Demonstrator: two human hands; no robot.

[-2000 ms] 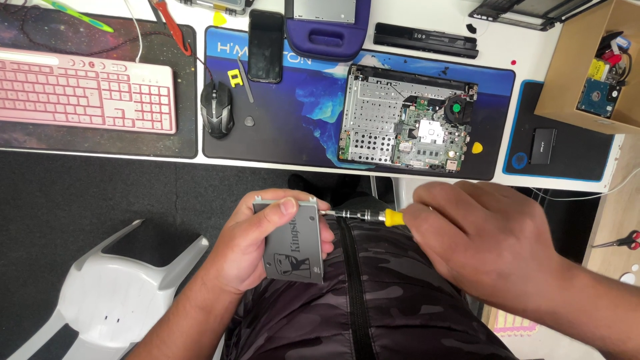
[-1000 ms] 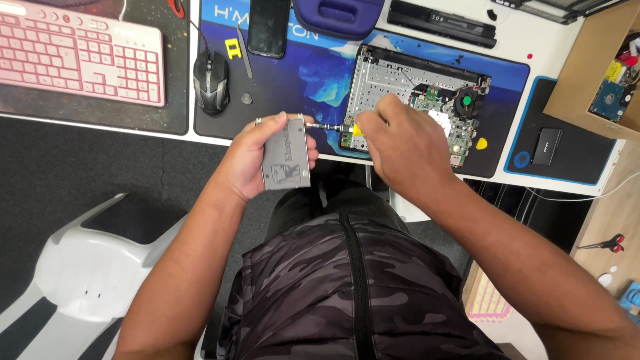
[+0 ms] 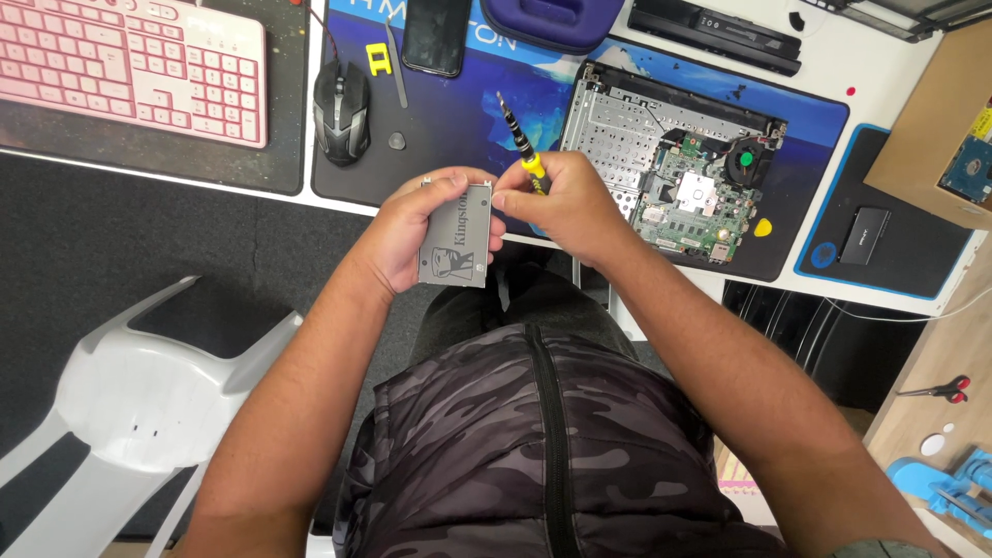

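Observation:
A grey Kingston solid-state drive (image 3: 456, 240) lies in my left hand (image 3: 411, 225), thumb on its face and fingers beneath. My right hand (image 3: 570, 198) holds a yellow and black precision screwdriver (image 3: 527, 147), its tip pointing up and left, away from the drive. The thumb and a fingertip of that hand meet at the drive's upper right edge; whether they pinch something small cannot be told. Beyond my right hand, an opened laptop base (image 3: 682, 170) with bare circuit board and fan sits on a blue desk mat (image 3: 496, 116).
Left are a pink keyboard (image 3: 132, 70), a black mouse (image 3: 341, 112), tweezers (image 3: 397, 66) and a phone (image 3: 436, 35). A laptop battery (image 3: 713, 35) lies behind the base. At right are a PNY drive (image 3: 866, 235), a cardboard box (image 3: 914, 147) and scissors (image 3: 938, 390). A white chair (image 3: 147, 387) stands lower left.
The screwdriver has turned from pointing at the drive's edge to pointing upward, away from it. My right hand has moved closer to the drive, its fingertips now at the edge.

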